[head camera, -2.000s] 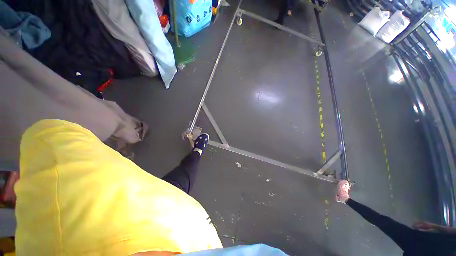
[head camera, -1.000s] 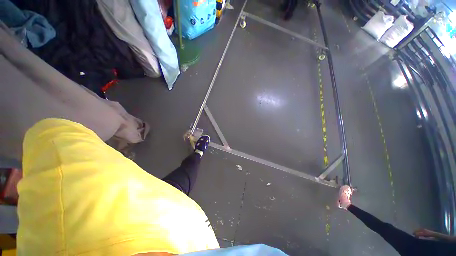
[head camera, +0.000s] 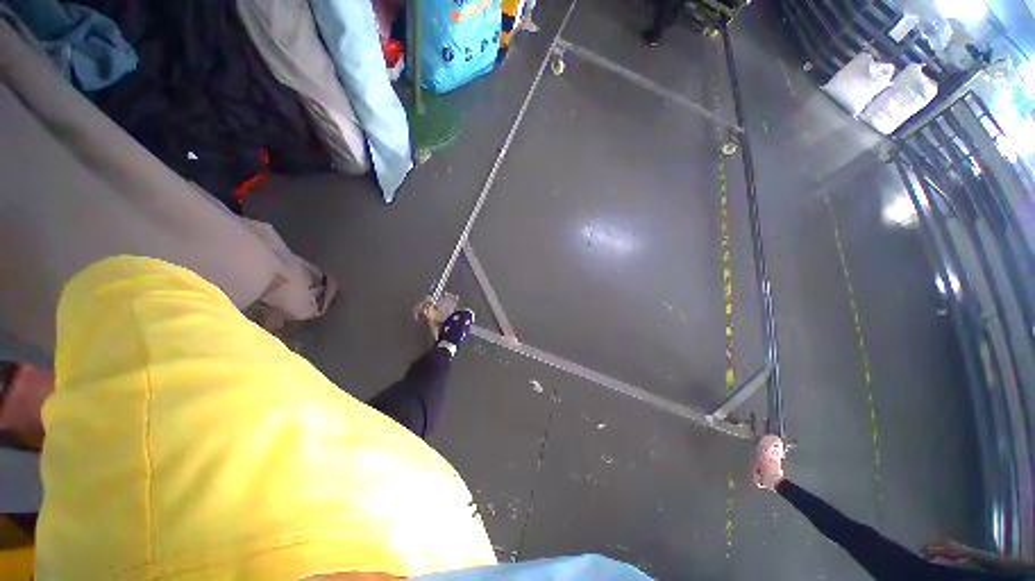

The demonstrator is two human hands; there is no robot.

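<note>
An empty metal base frame (head camera: 613, 388) lies on the floor, with corner braces and small casters (head camera: 729, 142) at its far crossbar. Its middle shows bare floor. A dark shoe with pale dots (head camera: 456, 328) is at its near left corner. A pink shoe (head camera: 770, 463) on a black-clad leg is at its near right corner. Large yellow clothing (head camera: 238, 443) fills the lower left, with light-blue cloth (head camera: 545, 570) at the bottom edge. Neither of my hands can be made out. A blurred skin-coloured shape, possibly a hand, is at the lower right edge; whose it is cannot be told.
Grey, black and light-blue garments (head camera: 388, 136) are at the left. A blue printed bag (head camera: 460, 45) stands beyond them. White sacks (head camera: 897, 100) and curved-looking metal rails (head camera: 965, 306) line the right. Yellow dashed lines (head camera: 728, 295) mark the floor. A dark leg shows at the top.
The frame's far crossbar, blue bag and white sacks sit slightly lower in the picture. More of a trolley-like metal part shows at the top. The two shoes remain at the near corners.
</note>
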